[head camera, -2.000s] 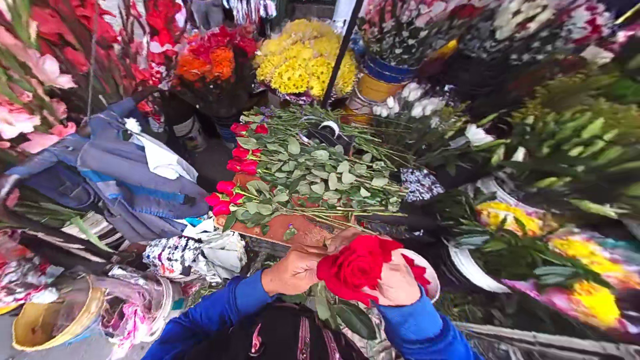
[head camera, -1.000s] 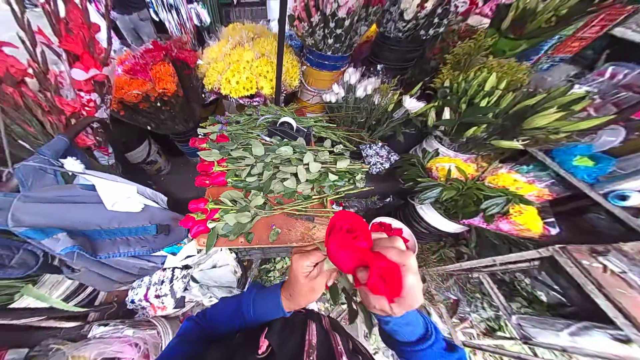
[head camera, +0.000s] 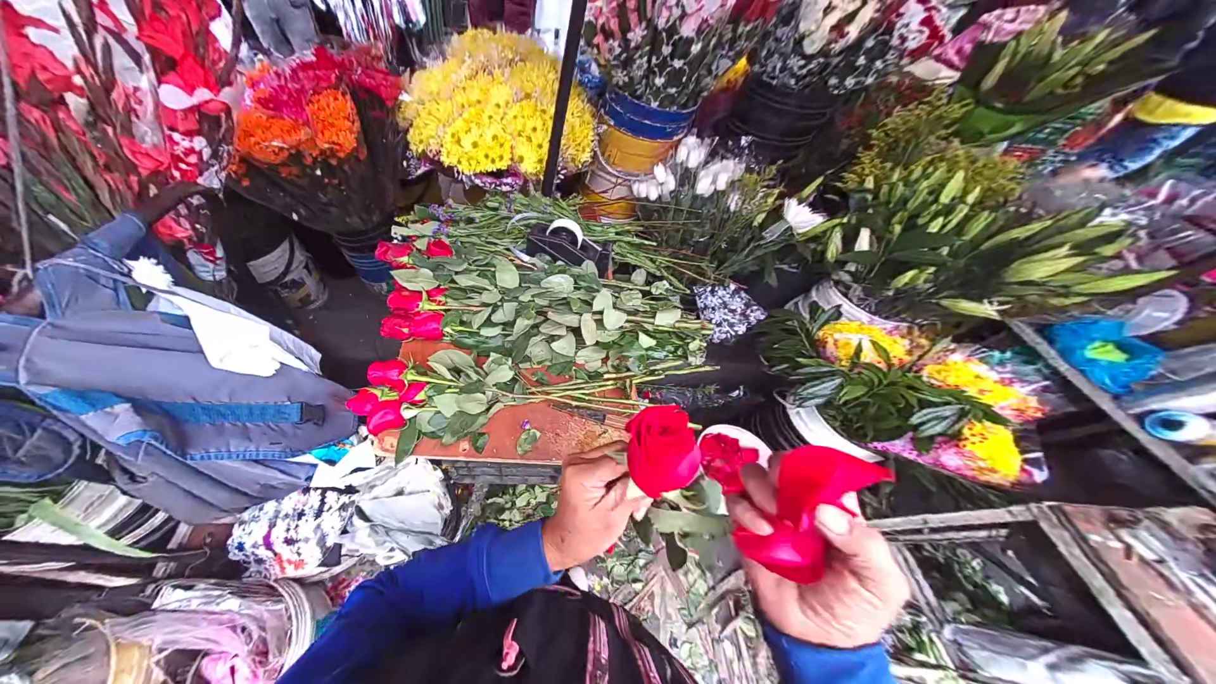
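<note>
My left hand (head camera: 597, 503) holds a red rose (head camera: 662, 451) by the stem just under its bloom; leaves hang below. In my right hand (head camera: 831, 560), fingers and thumb pinch loose red petals (head camera: 806, 513), a little to the right of the rose and apart from it. Behind and between the hands, a white container (head camera: 750, 440) holds more red petals. Cut red roses (head camera: 413, 326) lie in rows on a reddish-brown table (head camera: 503, 432), blooms to the left, leafy stems to the right. A tape dispenser (head camera: 567, 242) stands among the stems.
Yellow chrysanthemums (head camera: 499, 104), orange flowers (head camera: 332, 123) and stacked buckets (head camera: 632, 142) stand behind the table. A blue-grey garment (head camera: 180, 380) hangs at left. Bouquets with yellow flowers (head camera: 988, 451) and lily buds (head camera: 1007, 237) are at right. A wooden frame (head camera: 1073, 570) lies at lower right.
My right hand has moved right, away from the rose bloom, with petals between its fingers. My left hand still holds the rose. The view has shifted since two seconds ago.
</note>
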